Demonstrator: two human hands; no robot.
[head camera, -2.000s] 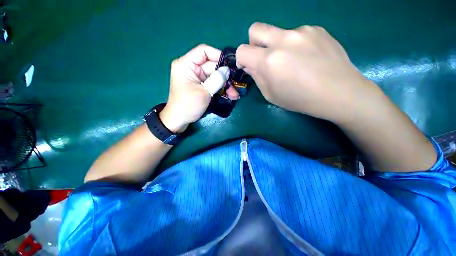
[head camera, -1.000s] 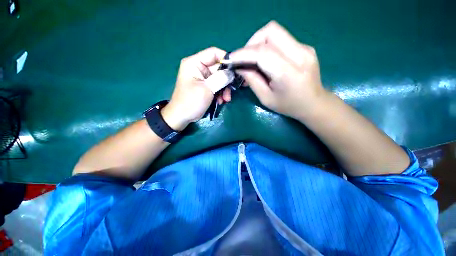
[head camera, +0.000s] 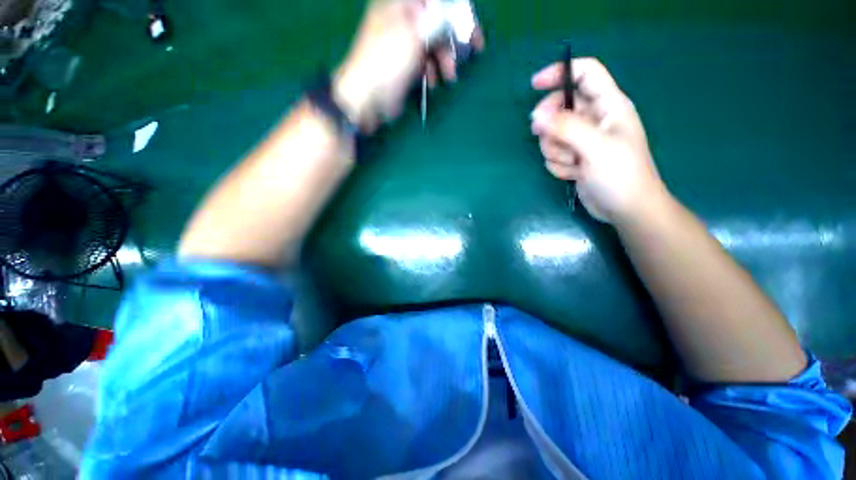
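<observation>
My left hand (head camera: 399, 56) is blurred at the top edge and partly cut off by it. Its fingers are round a blurred, bright white and dark unit (head camera: 455, 28), whose details cannot be told. A thin pale strip hangs below that hand. My right hand (head camera: 596, 141) is apart from it, to the right, over the green bench (head camera: 469, 178). It holds dark thin tweezers (head camera: 568, 80) upright between thumb and fingers, with one end above the fingers and the other below the hand.
A black wire fan (head camera: 61, 225) stands at the left. A white scrap (head camera: 145, 136) lies on the bench near it. A small black and white piece (head camera: 158, 26) lies at the upper left. Part of another person, a dark sleeve (head camera: 42, 352), shows at the lower left.
My hands have come apart. My left hand has moved up to the top edge with the unit. My right hand has moved right and the tweezers now show clearly. The view has shifted.
</observation>
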